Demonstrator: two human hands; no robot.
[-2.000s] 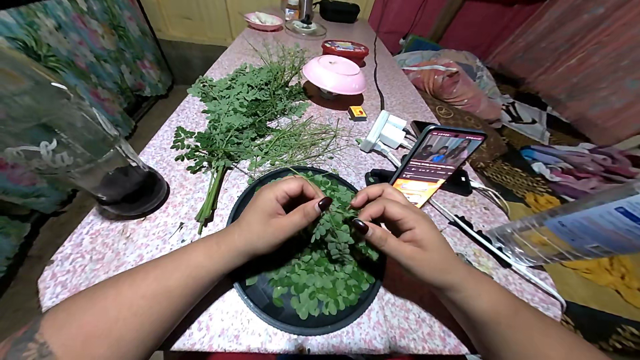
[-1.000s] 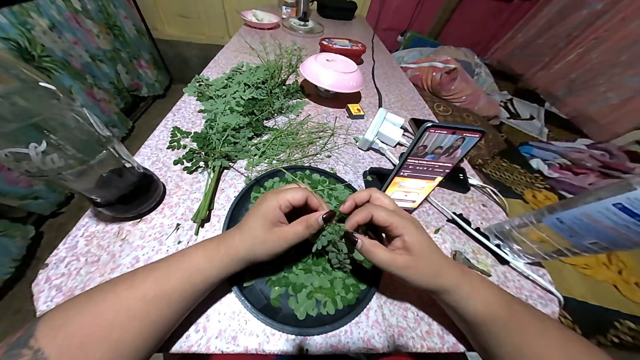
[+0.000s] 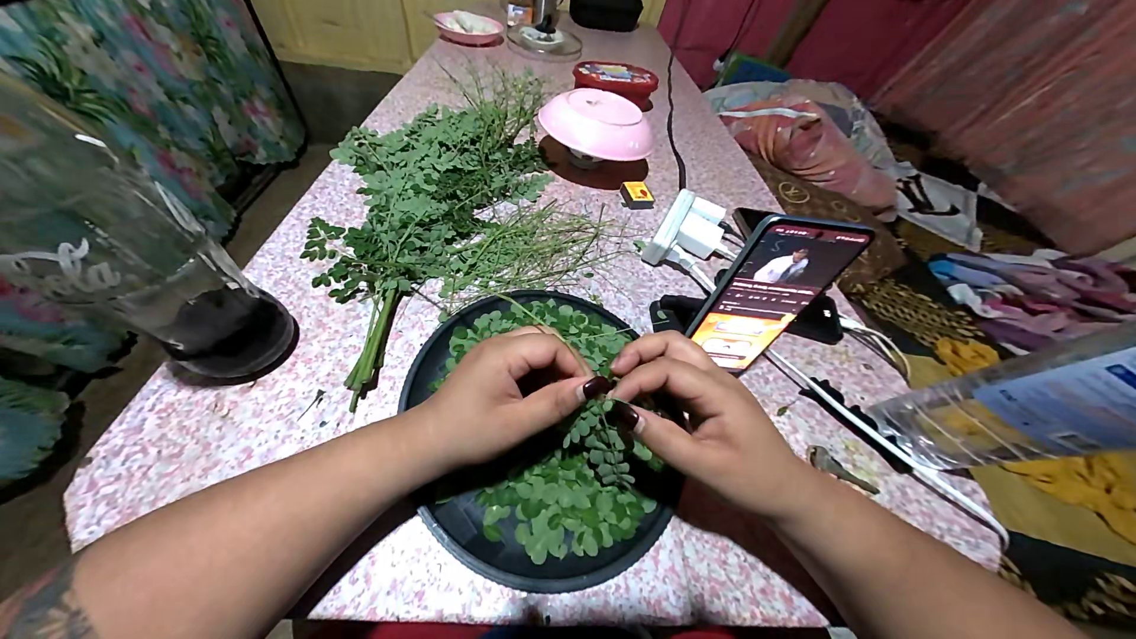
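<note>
My left hand [image 3: 510, 390] and my right hand [image 3: 701, 417] meet over a round black tray [image 3: 541, 581]. Between their fingertips they pinch a small leafy sprig [image 3: 603, 444], whose leaflets hang down; the pinched stem is mostly hidden by the fingers. Loose green leaves [image 3: 568, 510] lie in the tray under and around the hands. Beyond the tray, to the left, a bunch of leafy green stems [image 3: 426, 177] rests on the table with its cut ends toward me. Thin bare stalks [image 3: 532, 253] are spread beside it.
A glass bottle [image 3: 222, 328] with dark liquid stands left. Ahead are an upturned pink bowl [image 3: 596, 124], a matchbox [image 3: 637, 194] and a red tub [image 3: 616, 80]. To the right are a white plug adapter [image 3: 688, 229], a propped phone [image 3: 772, 284], cables and a plastic bottle [image 3: 1021, 399].
Both hands stay over the tray, with small shifts of the fingers around the sprig. The picture on the phone screen has changed.
</note>
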